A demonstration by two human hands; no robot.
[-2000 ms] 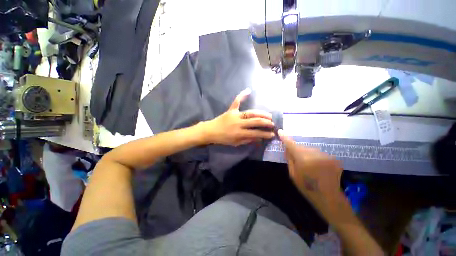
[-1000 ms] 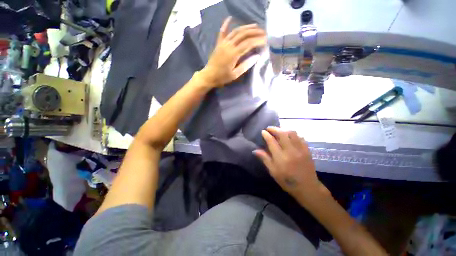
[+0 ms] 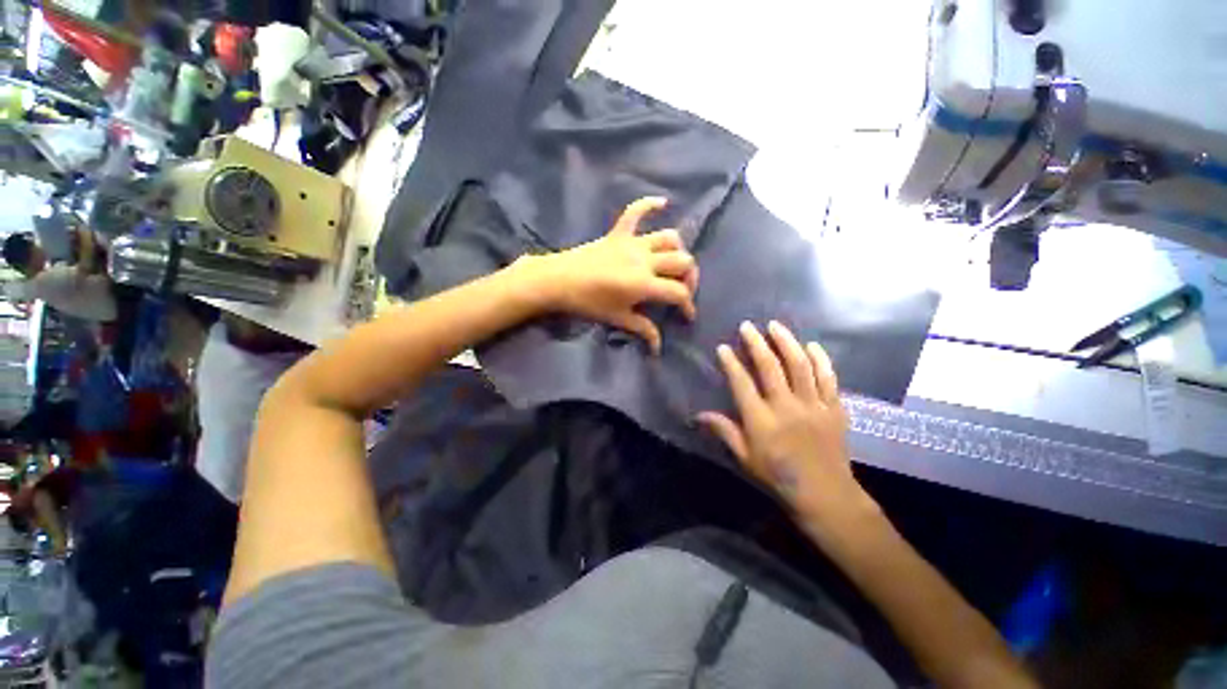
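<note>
A dark grey fabric panel [image 3: 861, 316] lies spread on the table in front of the sewing machine, partly bunched and hanging over the front edge. My left hand [image 3: 626, 280] rests on it with bent, spread fingers. My right hand [image 3: 787, 417] lies flat on its front part, fingers apart. The white machine head [image 3: 989, 115] with a blue stripe is at the upper right. Its presser foot area [image 3: 1012, 253] is right of and behind the cloth. Whether the fingers pinch any cloth cannot be told.
Teal-handled snips [image 3: 1144, 323] and a white tag [image 3: 1157, 397] lie at the right. A ruler strip [image 3: 996, 451] runs along the front edge. Long grey panels [image 3: 471, 121] lie at the left, near a beige sewing machine [image 3: 263, 202]. At far left, a person's arm [image 3: 47, 518] shows.
The view has turned, so the machine sits further right. The grey panel is now spread wider and flatter toward the right. My left hand has come down nearer my right hand, which now lies flat.
</note>
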